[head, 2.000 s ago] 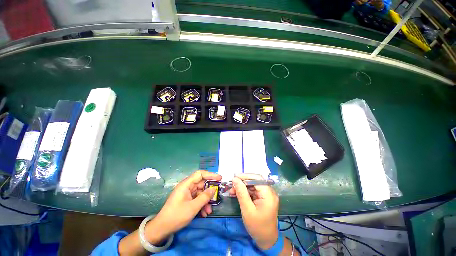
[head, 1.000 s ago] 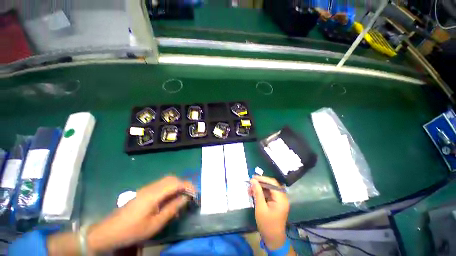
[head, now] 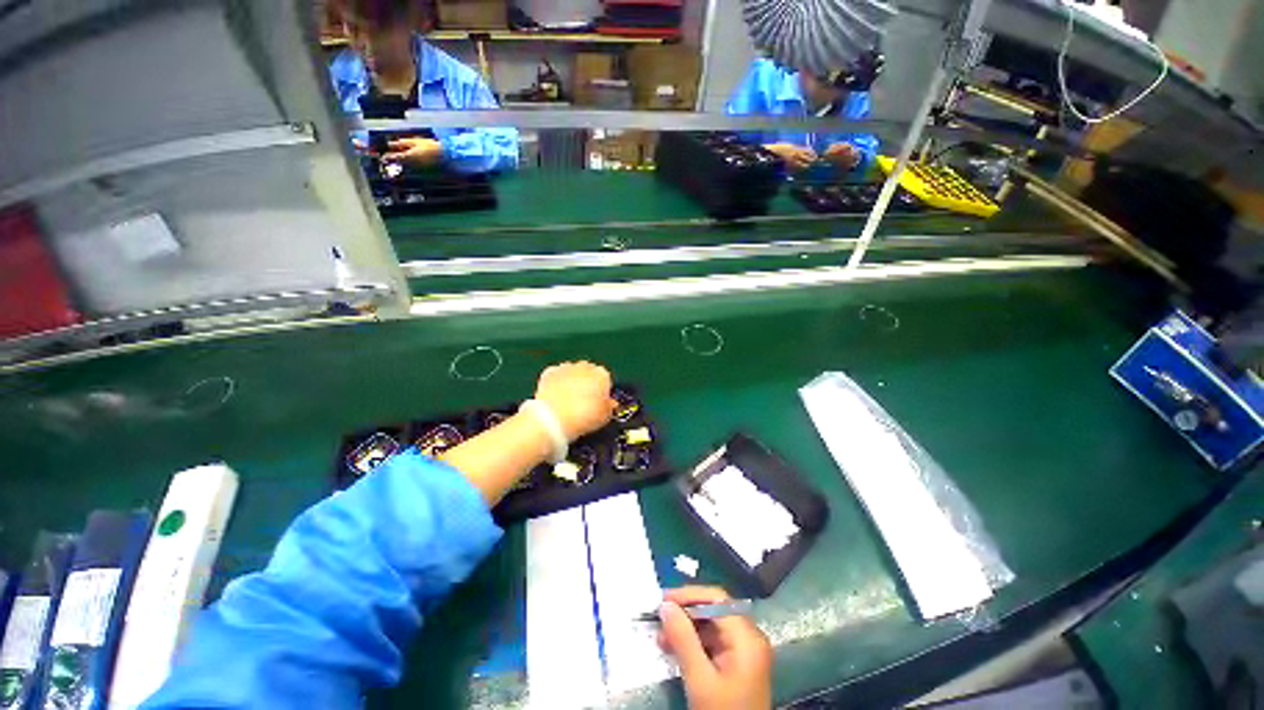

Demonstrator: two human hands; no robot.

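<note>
My left hand (head: 575, 395) reaches over the upper row of the black component tray (head: 516, 502), near its right end. Its fingertips point down, and whether they hold a housing is hidden. Watch-like housings (head: 634, 448) with yellow and white parts sit in the tray pockets. My sleeve and forearm cover part of the tray. My right hand (head: 718, 655) holds thin metal tweezers (head: 721, 609), with the tip over the right one of two white strips (head: 627, 569). A small white scrap (head: 686, 566) lies right of the strips.
A tilted black box (head: 790, 555) holds white pieces. A bagged white strip pack (head: 901, 499) lies right of it. A long white box (head: 178, 576) and blue bagged packs (head: 86, 610) are at left. Two people in blue sit behind the rail (head: 555, 290).
The view has tilted up. My left hand has moved from beside the white strips, where it held a dark unit, to the tray. My right hand still holds the tweezers near the strips.
</note>
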